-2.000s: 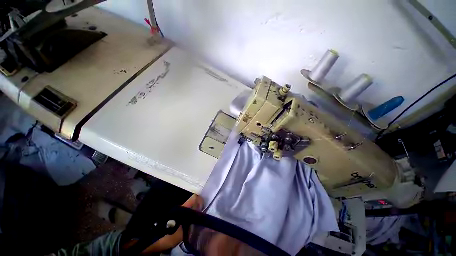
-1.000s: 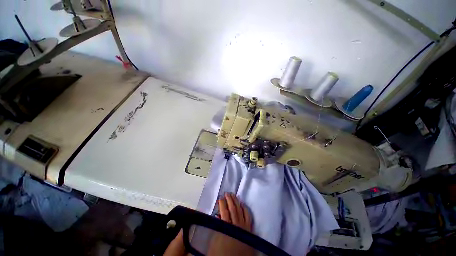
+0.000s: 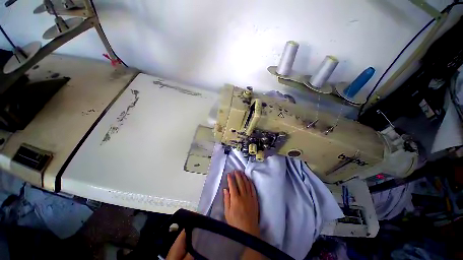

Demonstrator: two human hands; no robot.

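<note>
The pale lavender-grey garment piece (image 3: 284, 198) lies bunched at the sewing machine (image 3: 315, 137) and hangs over the table's front edge. Its upper edge enters the presser foot and needle area (image 3: 229, 149). My right hand (image 3: 241, 198) lies palm down on the cloth just in front of the needle area, fingers extended towards it. My left hand (image 3: 177, 248) is at the bottom edge, left of the cloth, cut off and partly behind the black eyeglass frame. Its fingers and any hold on the cloth are hidden.
The white table (image 3: 137, 152) has a slide plate (image 3: 199, 152) left of the needle. White thread cones (image 3: 288, 58) and a blue cone (image 3: 359, 82) stand behind the machine. A beige table (image 3: 76, 96) with a thread stand (image 3: 66, 25) is at left. Cloth (image 3: 56, 210) lies below.
My right hand came from the bottom edge onto the cloth, then moved up closer to the needle. My left hand has moved down towards the bottom edge. The camera view has shifted.
</note>
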